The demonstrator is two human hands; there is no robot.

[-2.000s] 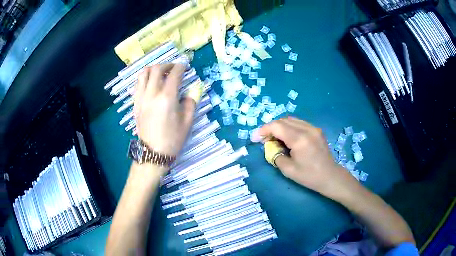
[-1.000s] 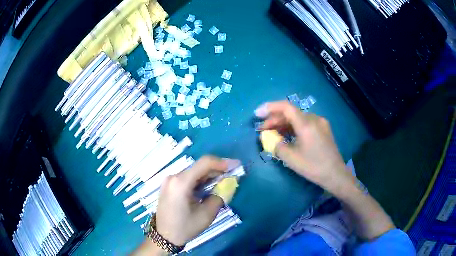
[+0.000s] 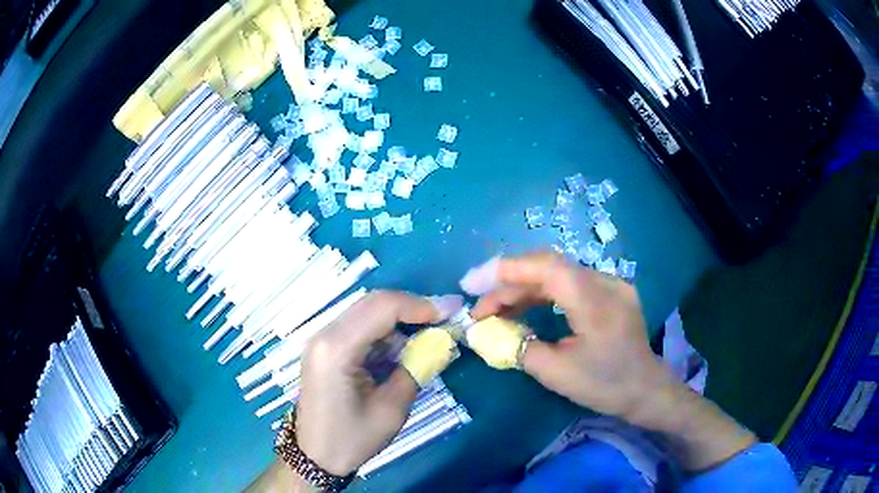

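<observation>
My left hand (image 3: 371,361), with a yellow thumb wrap and pale index tip, pinches a metal shaft whose end shows between its fingertips. My right hand (image 3: 564,323), with the same kind of wraps, has its thumb at that shaft end and its index finger raised above. Whether it holds a clear square is hidden. Many metal shafts (image 3: 255,236) lie in a slanting row left of my hands. Clear squares lie in a large pile (image 3: 371,159) mid-bench and a smaller pile (image 3: 578,226) beyond my right hand.
A yellow holder (image 3: 217,63) lies at the far end of the shaft row, with a white strip (image 3: 292,58) beside it. A black tray of shafts (image 3: 72,414) is at lower left. A labelled black tray (image 3: 665,144) holds shafts at upper right.
My left hand left the far shafts and came near with one shaft. My right hand moved away from the large pile and now meets it. The view has shifted.
</observation>
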